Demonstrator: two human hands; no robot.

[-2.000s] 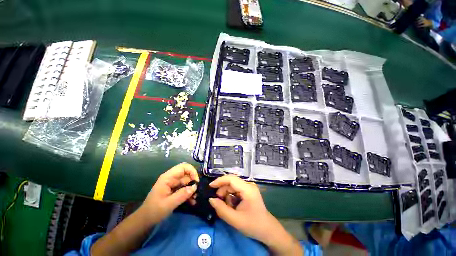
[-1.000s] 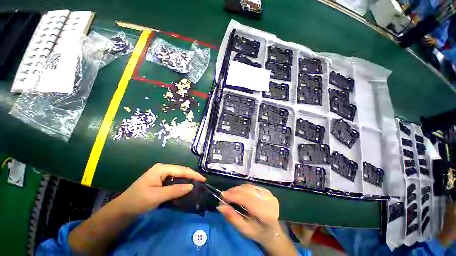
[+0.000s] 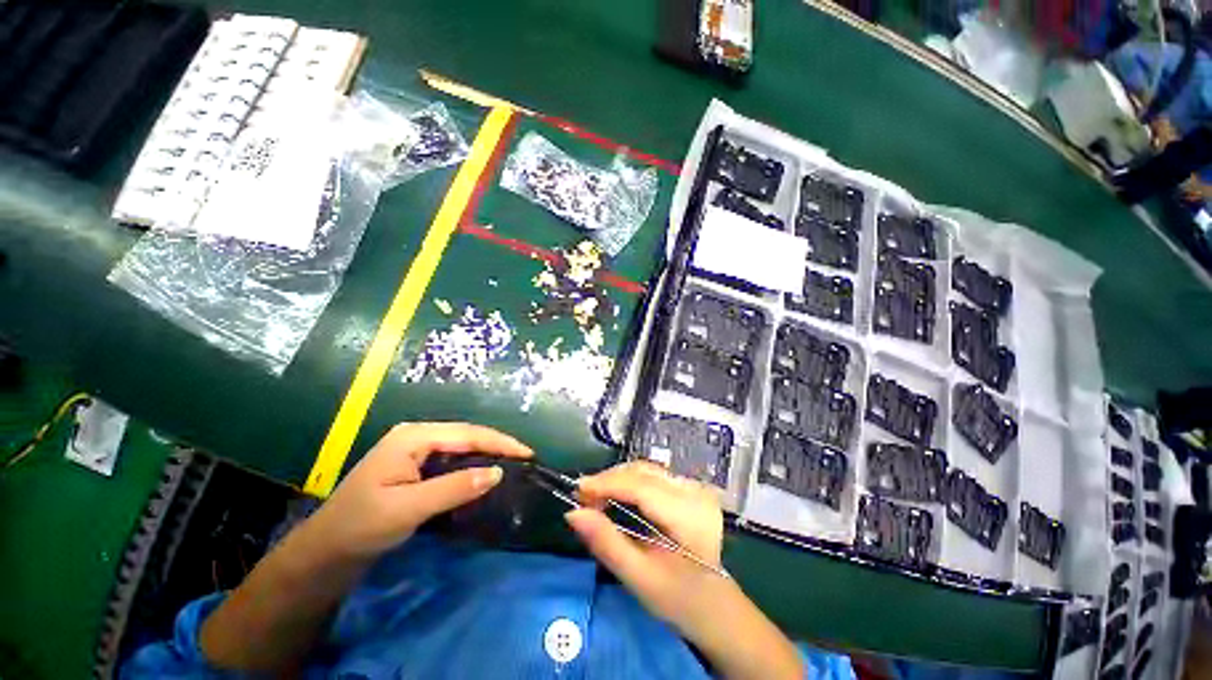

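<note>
My left hand (image 3: 412,492) holds a black phone housing (image 3: 499,511) low in front of my blue smock, thumb on top. My right hand (image 3: 658,531) holds thin silver tweezers (image 3: 638,521), their tips at the housing's right upper edge. What the tips touch is too small to tell. Ahead lie loose small parts: a white and purplish pile (image 3: 459,348), a white pile (image 3: 564,375) and a gold and dark pile (image 3: 574,286). A whitish blister tray (image 3: 1050,438) with many black housings stands to the right, a white paper slip (image 3: 748,250) on it.
A small clear bag of parts (image 3: 565,183) lies in the red-taped area. Left of the yellow line (image 3: 412,299) are a crumpled clear bag (image 3: 246,299), a spiral notebook (image 3: 246,146) and a black tray (image 3: 93,73). A phone assembly (image 3: 726,33) is at the top. Another tray (image 3: 1154,531) is far right.
Two seconds ago both hands' fingers were at the housing and no tweezers showed; now the right hand holds tweezers against it. The view has turned, so the bench things sit further right.
</note>
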